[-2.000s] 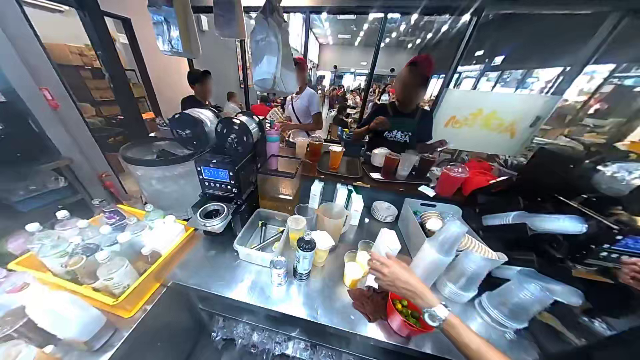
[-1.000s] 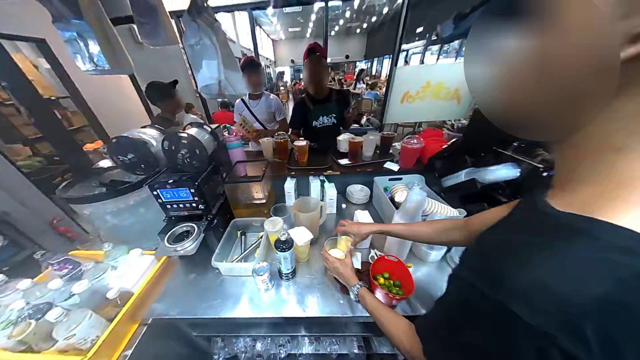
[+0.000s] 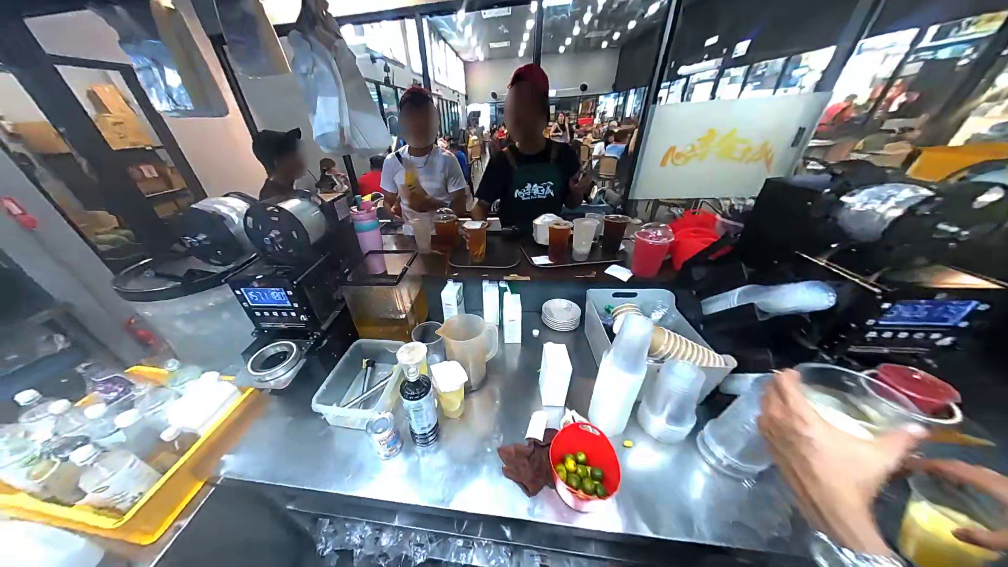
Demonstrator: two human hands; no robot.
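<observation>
Neither my left hand nor my right hand shows. At the right edge, a co-worker's watch-wearing hand (image 3: 827,457) holds a clear plastic cup (image 3: 854,398). Lower right, another hand (image 3: 972,492) is at a cup of yellow drink (image 3: 933,528). A red basket of small green citrus fruits (image 3: 583,465) stands on the steel counter beside a brown cloth (image 3: 529,465). Left of these are a dark bottle (image 3: 419,405), a can (image 3: 384,435), a yellow drink cup with a white top (image 3: 450,386) and a plastic pitcher (image 3: 466,346).
A grey bin (image 3: 630,298) holds paper cups; stacked clear cups (image 3: 622,378) stand before it. A cup-sealing machine (image 3: 276,299) and a yellow crate of bottles (image 3: 134,524) are at left. Filled drinks stand on trays (image 3: 496,264); people are behind them.
The co-worker's hands have moved right, from beside the red basket to the right edge. That person's head and shoulder have left the view.
</observation>
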